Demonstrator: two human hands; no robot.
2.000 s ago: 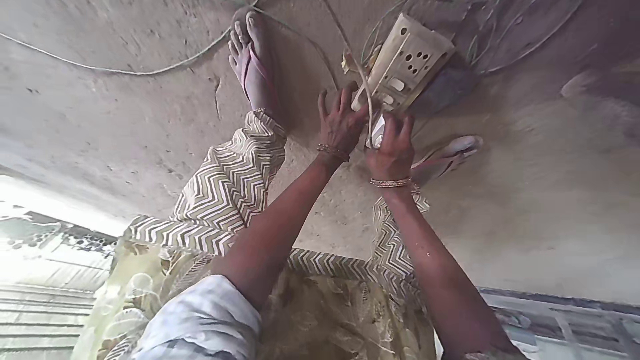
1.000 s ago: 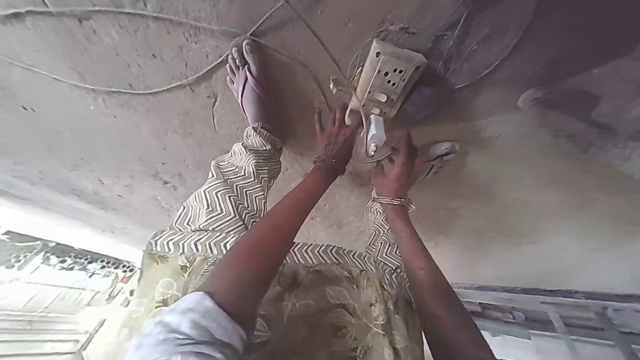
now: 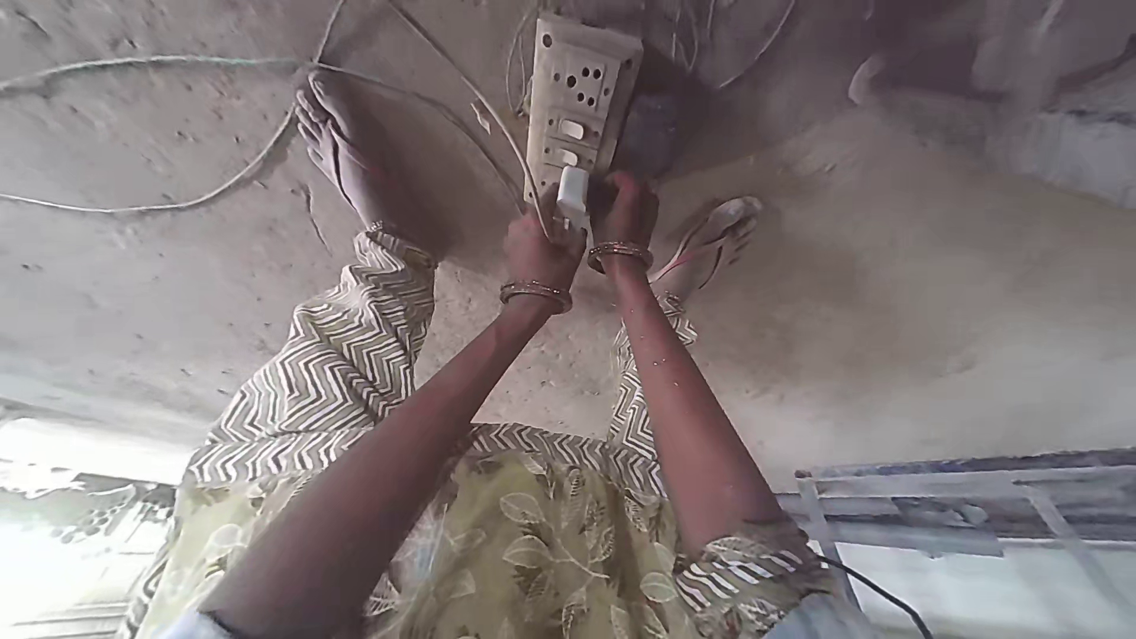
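Note:
A cream electrical switchboard with sockets and rocker switches (image 3: 581,84) lies at the top middle. At its near end is a white plug or adapter (image 3: 572,189). My left hand (image 3: 540,248) is at the lower left of this white piece, fingers curled, with a thin cable (image 3: 497,115) running down to it; what the fingers grip is hidden. My right hand (image 3: 628,209) is bent against the board's near right corner, its fingertips hidden. Both wrists wear bangles.
My sandalled feet (image 3: 351,160) (image 3: 714,235) stand on the rough floor (image 3: 843,337) on either side. A pale cord (image 3: 160,209) loops at the left. A dark object (image 3: 652,133) sits beside the board. A metal frame (image 3: 932,484) is at the lower right.
My two hands have come in close to the board's near end and the white piece; a second ago they were more apart, with the fingers spread. The view has shifted.

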